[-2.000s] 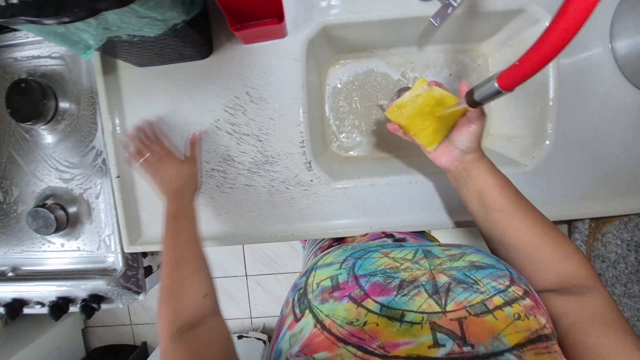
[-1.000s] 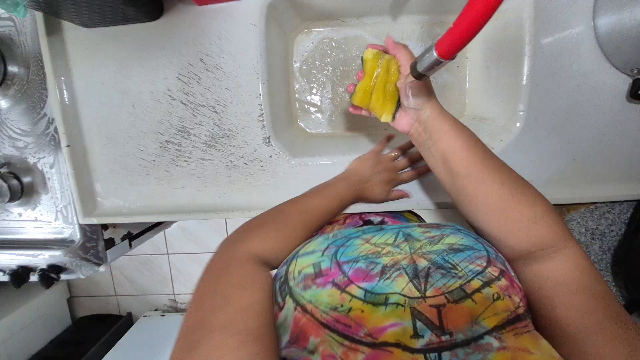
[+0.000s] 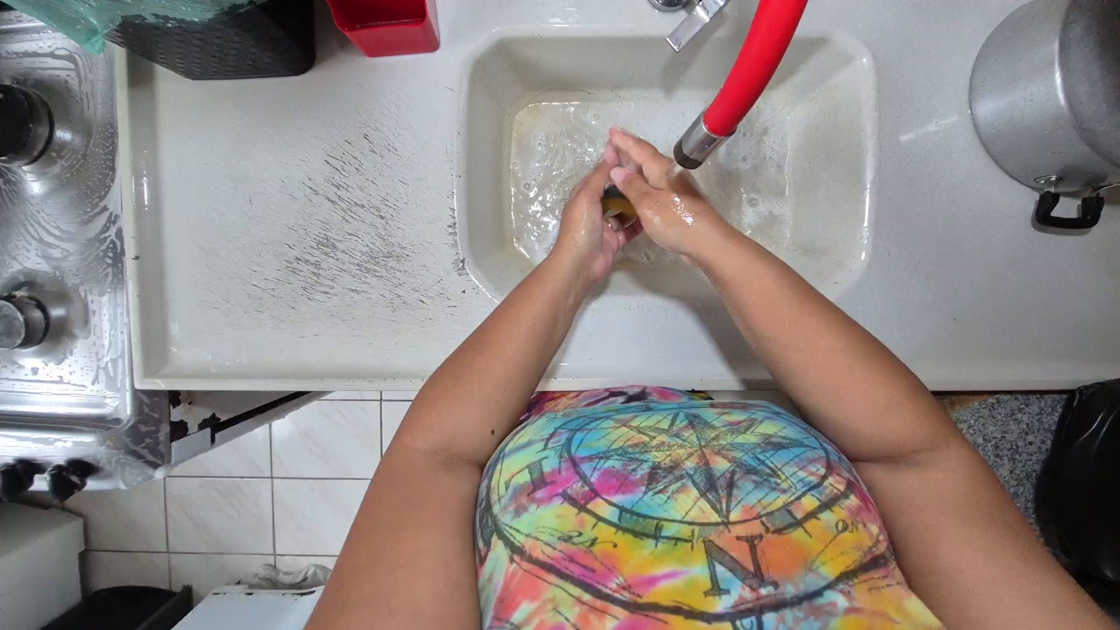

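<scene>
Over the sink basin [image 3: 831, 175], my left hand [image 3: 588, 219] and my right hand [image 3: 665, 197] press a yellow and dark sponge [image 3: 618, 203] between them. Most of the sponge is hidden by the palms and fingers. The metal end of a red flexible faucet hose [image 3: 758, 66] is just above my right hand, and water runs onto that hand, which glistens. Shallow water lies in the bottom of the basin.
Left of the basin, the white countertop [image 3: 210, 289] has dark scratch-like marks. Beyond it is a wet steel stove [image 3: 66, 236]. A black basket [image 3: 219, 39] and red container [image 3: 389, 26] stand behind; an aluminium pot [image 3: 1019, 96] stands at right.
My left hand was over the left counter, then near the basin's front edge; now it is at the sponge. The sponge lay in my right hand alone before; both hands now enclose it.
</scene>
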